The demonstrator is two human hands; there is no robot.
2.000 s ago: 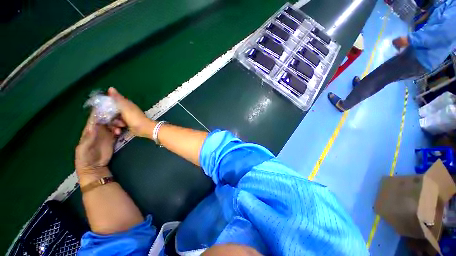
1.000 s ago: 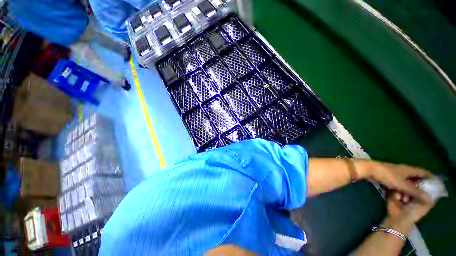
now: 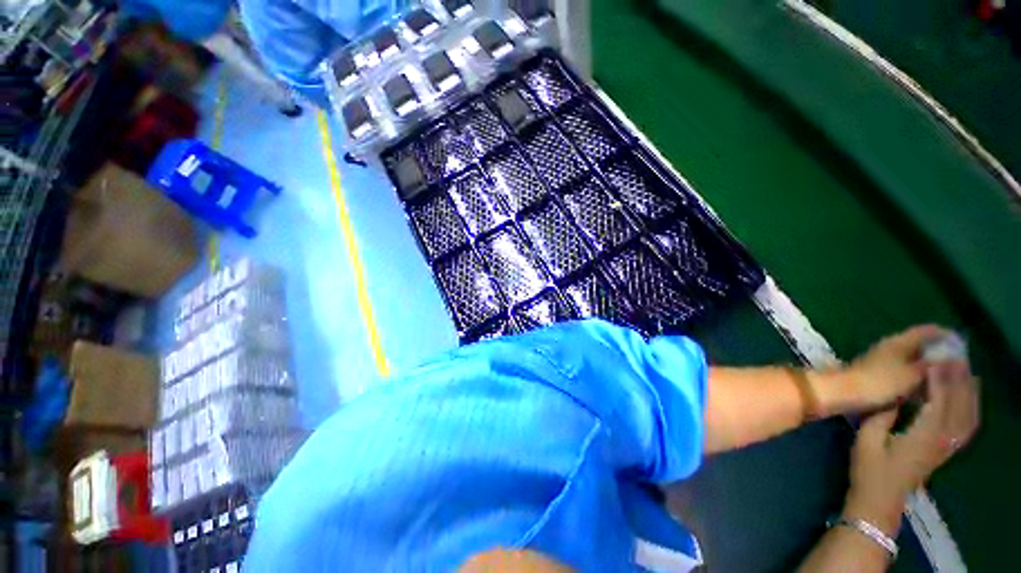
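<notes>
A small whitish, shiny wad, perhaps clear film (image 3: pixel 944 347), is between the fingertips of both hands over the green belt at the right. My left hand (image 3: pixel 892 369), with a brown-gold band at the wrist, reaches in from the left and touches the wad with its fingertips. My right hand (image 3: pixel 920 439), with a silver bracelet, is just below, its raised fingers against the wad. The fingers partly hide the wad, and its exact shape is unclear.
A large black blister tray (image 3: pixel 543 213) with a few dark units lies on the bench, beside a clear tray of dark units (image 3: pixel 431 84). A blue stool (image 3: pixel 213 188), cartons (image 3: pixel 132 229), stacked trays (image 3: pixel 224 381) and a person in blue (image 3: pixel 297 39) are at the left.
The view has swung round, bringing the black tray and floor stacks into sight. Since one second ago, both hands have moved slightly up, and less of the wad shows between them.
</notes>
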